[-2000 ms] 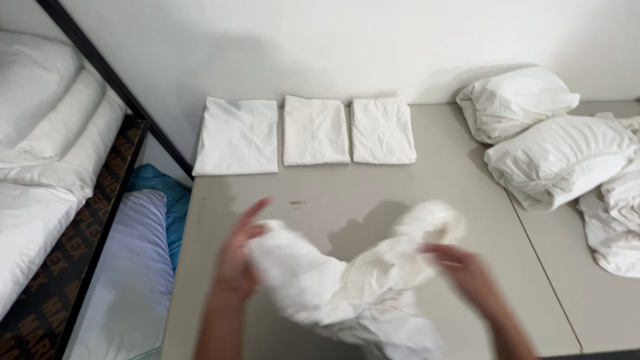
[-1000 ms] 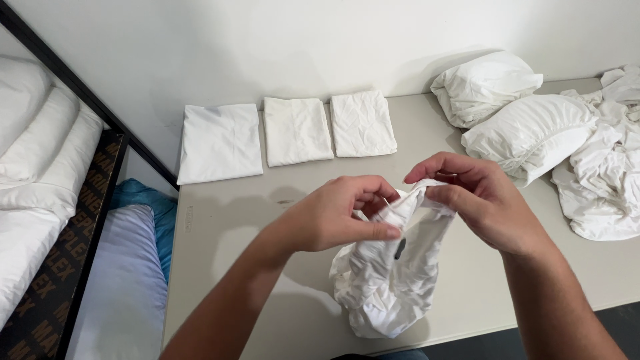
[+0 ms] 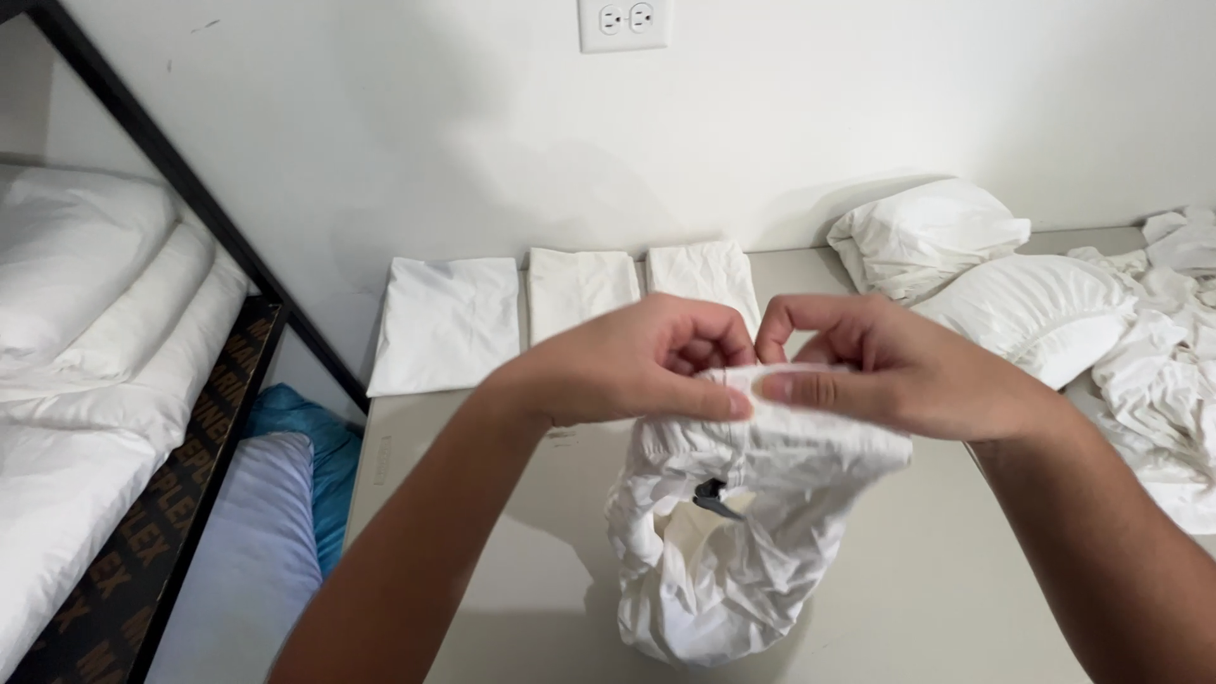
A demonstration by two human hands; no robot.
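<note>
Both hands pinch the top edge of a crumpled white elasticated cloth (image 3: 741, 589), which hangs in a loop above the grey table. My left hand (image 3: 646, 366) grips it between thumb and fingers just left of a seam. Close beside it, my right hand (image 3: 855, 370) pinches the same edge on the right. A small dark tag or mark (image 3: 714, 499) shows inside the loop. Behind the hands lie a folded white cloth (image 3: 446, 323), a second folded cloth (image 3: 581, 293) and a third folded cloth (image 3: 703, 277), side by side and partly covered by my hands.
White bundled cloths (image 3: 926, 233) and a gathered bundle (image 3: 1040, 309) lie at the right, beside a loose white pile (image 3: 1168, 380). At the left stands a black-framed shelf (image 3: 180, 484) with folded white bedding (image 3: 76, 285); a pale blue pillow (image 3: 252, 570) is below. An outlet (image 3: 627, 19) is on the wall.
Two seconds ago the hands were apart with the cloth spread between them; now they are together, pinching its edge. Since one second ago the cloth's edge faces up more squarely. The view has tilted up.
</note>
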